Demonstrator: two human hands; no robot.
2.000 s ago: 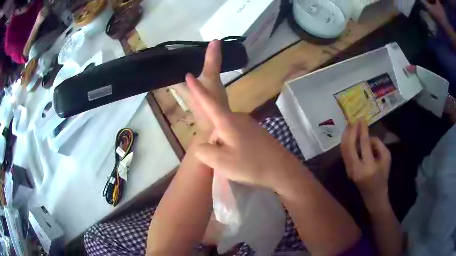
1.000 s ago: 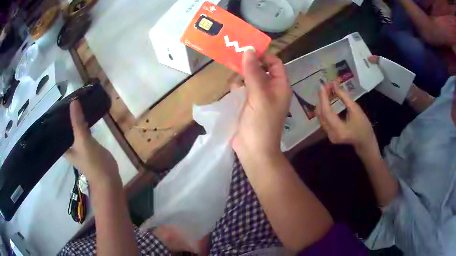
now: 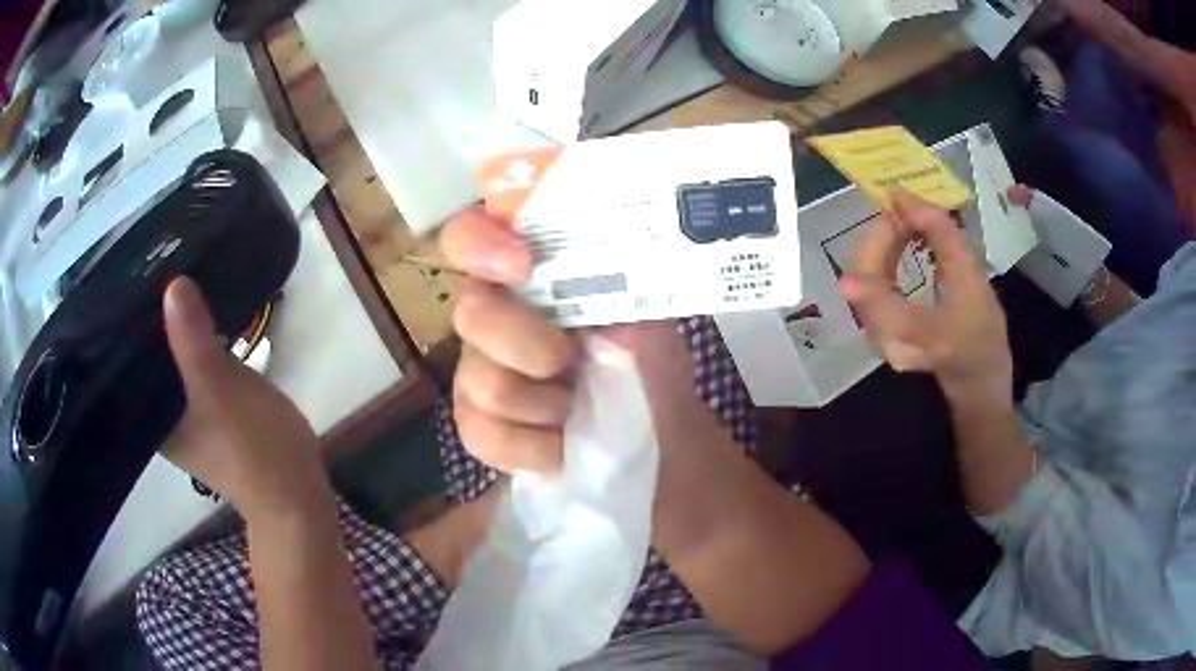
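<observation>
My right hand (image 3: 525, 354) holds up a SIM card carrier (image 3: 630, 230), white back with the dark chip outline facing me, in the middle of the view. An orange part shows at its upper left. The same hand also holds a milky protective sleeve (image 3: 577, 524) that hangs down over my lap. My left hand (image 3: 243, 420) grips the long black mirror dash cam (image 3: 144, 302) at the left, thumb on its near side; its round lens bump shows and its lower end reaches the picture's edge.
A neighbour's hand (image 3: 938, 308) holds a yellow card (image 3: 895, 168) over an open white retail box (image 3: 774, 361). A white box insert (image 3: 118, 151) lies at the upper left. A white carton (image 3: 551, 72) and a round tub (image 3: 774, 39) stand at the far side.
The card carrier has turned from its orange front to its white back. The mirror dash cam has turned in my left hand and shows its lens bump. The neighbour's yellow card is lifted above the box.
</observation>
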